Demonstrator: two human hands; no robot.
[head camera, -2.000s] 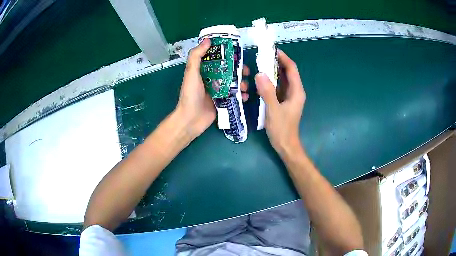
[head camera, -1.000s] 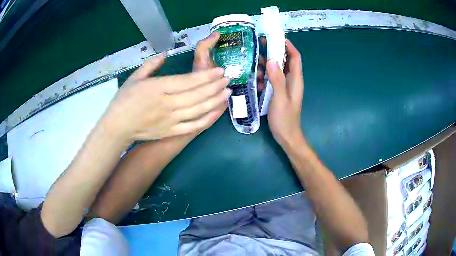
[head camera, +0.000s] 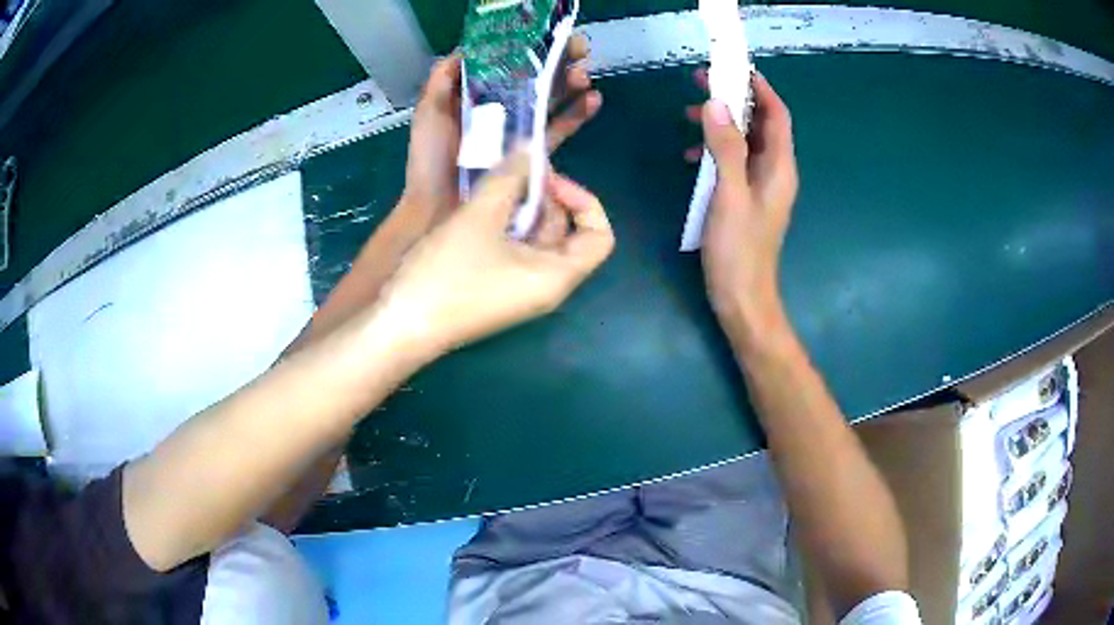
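An opened white unit with a green circuit board (head camera: 507, 43) is at the top, blurred and cut off by the frame's upper edge. My left hand (head camera: 434, 137) is around it from behind, with fingertips showing on its right side. Another person's hand (head camera: 489, 263) reaches in from the left and pinches its lower narrow end, covering part of my left arm. My right hand (head camera: 751, 183) holds a white shell (head camera: 723, 110) on edge, its upper end cut off by the frame; its inner face is hidden.
Below the hands is the green bench (head camera: 635, 354). A white sheet (head camera: 165, 317) lies at the left. A pale rail (head camera: 941, 31) with a post (head camera: 381, 49) runs along the far edge. A carton (head camera: 904, 470) with rows of white shells (head camera: 1026, 494) stands at the lower right.
The other person's hand came in from the left and now grips the unit's lower end. The unit and my left hand moved up and left; my right hand with the shell moved right, widening the gap.
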